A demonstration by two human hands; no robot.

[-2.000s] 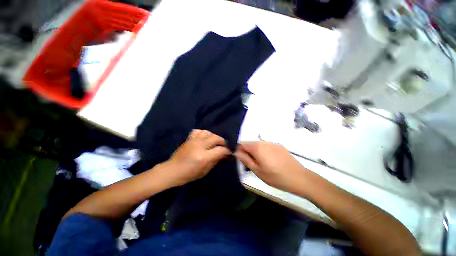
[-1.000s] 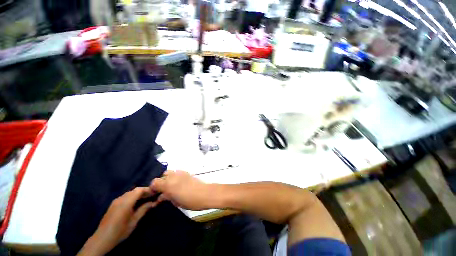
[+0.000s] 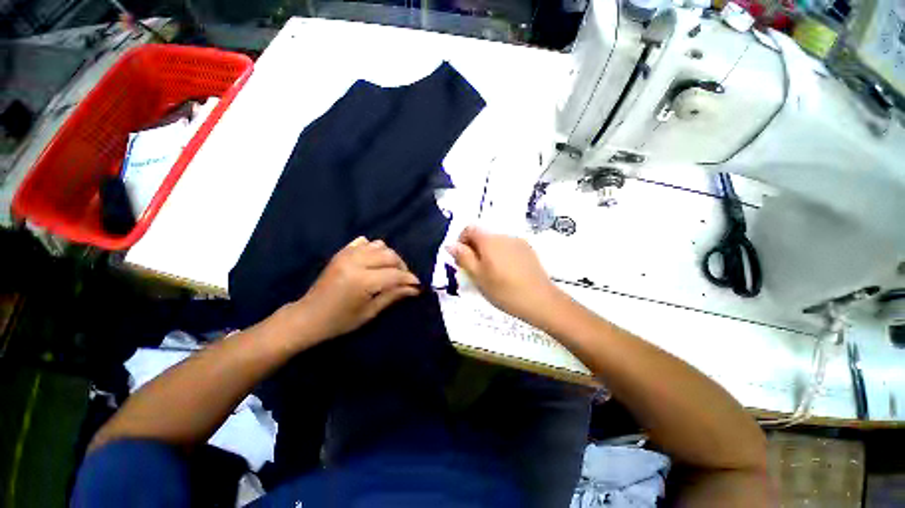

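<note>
A large dark garment panel [image 3: 337, 169] lies on the white sewing table and hangs over its front edge toward the lap. My left hand [image 3: 365, 286] pinches the panel near its right edge. My right hand [image 3: 499, 270] is just right of that edge, thumb and forefinger together; whether they hold anything is hidden. A small dark scrap or flap [image 3: 452, 280] shows between the hands, with a bit of white [image 3: 445, 202] at the panel's edge above it.
A white sewing machine [image 3: 695, 89] stands at the right, with its presser foot [image 3: 541, 208] near the table's middle. Black-handled shears [image 3: 732, 260] lie beside it. A red basket [image 3: 89, 223] with a white packet is at the left corner. White pieces [image 3: 243, 435] lie below the table.
The view has swung up and back down. My right hand has moved away from my left, opening a gap at the panel's edge where a small dark piece now shows.
</note>
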